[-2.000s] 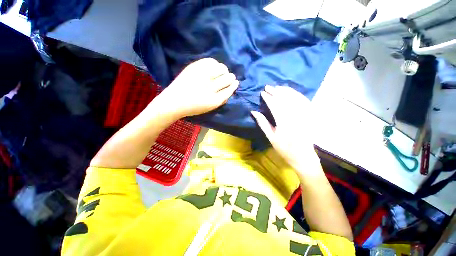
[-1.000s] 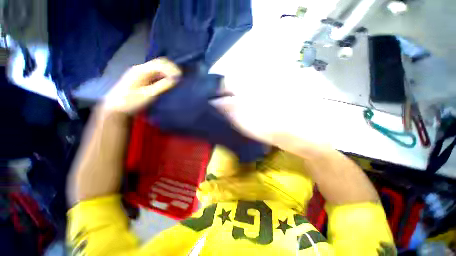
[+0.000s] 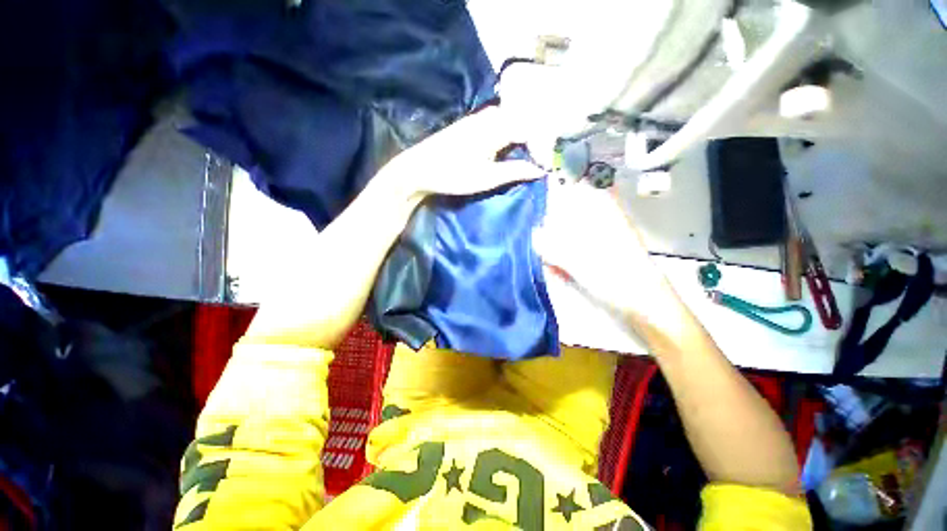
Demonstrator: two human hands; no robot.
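A shiny navy blue cloth piece (image 3: 488,275) with a dark grey strip (image 3: 403,285) on its left side lies in front of the sewing machine and hangs over the table's front edge. My left hand (image 3: 472,156) lies on its upper part, fingertips close to the presser foot area (image 3: 566,161). My right hand (image 3: 592,249) is at the cloth's right edge, beside the machine head. Its fingers are washed out by glare, so its grip cannot be told. More dark navy cloth (image 3: 312,83) lies behind and left of my left hand.
The off-white machine arm (image 3: 675,62) is at upper right. On the right are a black rectangle (image 3: 747,192), a brown stick (image 3: 793,268), red-handled snips (image 3: 821,294), a teal cord loop (image 3: 768,314) and a black strap (image 3: 891,311). Red baskets (image 3: 353,399) are below the table edge.
The view has turned and shifted. Both hands have moved from near my lap up to the machine head, with the blue piece now between them. The larger navy cloth now lies at upper left.
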